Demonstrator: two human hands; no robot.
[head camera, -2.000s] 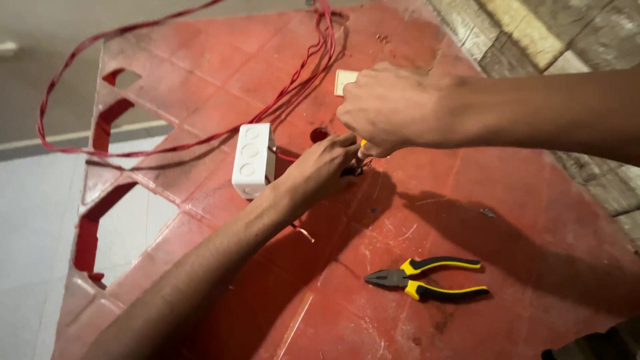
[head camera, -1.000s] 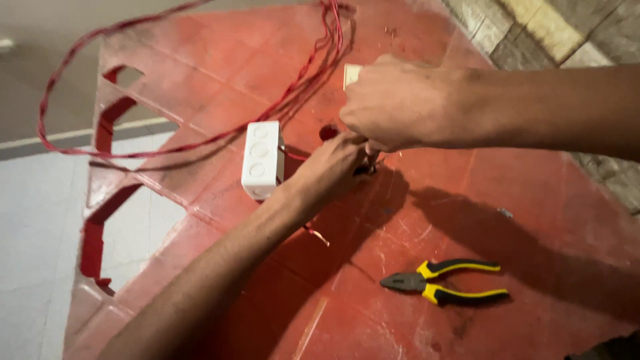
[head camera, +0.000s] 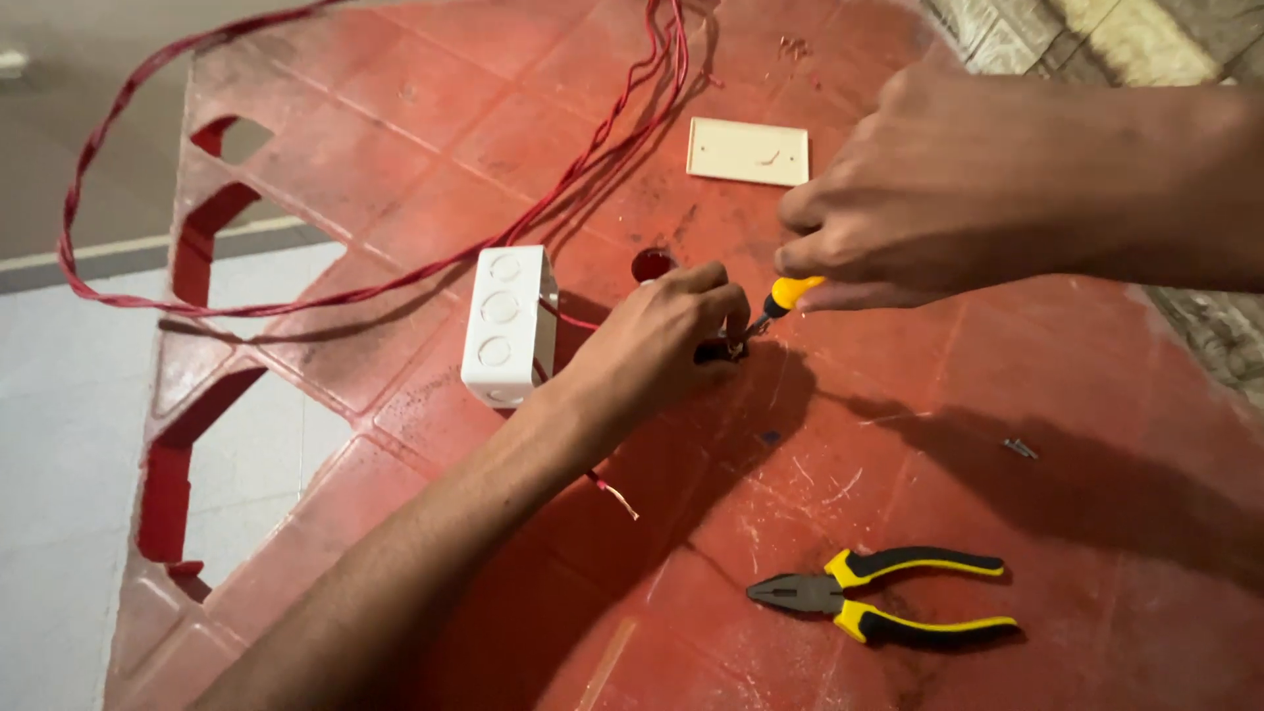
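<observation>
My left hand (head camera: 671, 321) pinches a small dark electrical fitting (head camera: 719, 351), mostly hidden by the fingers. In my right hand (head camera: 879, 212) is a screwdriver with a yellow and black handle (head camera: 795, 292), its tip at the fitting. A white plastic electrical box (head camera: 509, 326) stands just left of my left hand, with a red wire (head camera: 570, 318) running from it towards the fingers. Below my left forearm a red wire end (head camera: 620, 499) shows bare copper strands. A cream cover plate (head camera: 748, 152) lies beyond the hands, left of my right hand.
Combination pliers (head camera: 869, 595) with yellow and black handles lie near the front of the red plastic table (head camera: 415, 128). Small screws (head camera: 1019, 449) are at the right. Twisted red wire (head camera: 395, 286) loops over the left edge, by the cut-outs. Copper bits (head camera: 793, 47) lie at the back.
My right hand has moved right, away from the cream plate, which now shows almost whole. The screwdriver's handle shows more than one second ago. My left hand stays at the fitting.
</observation>
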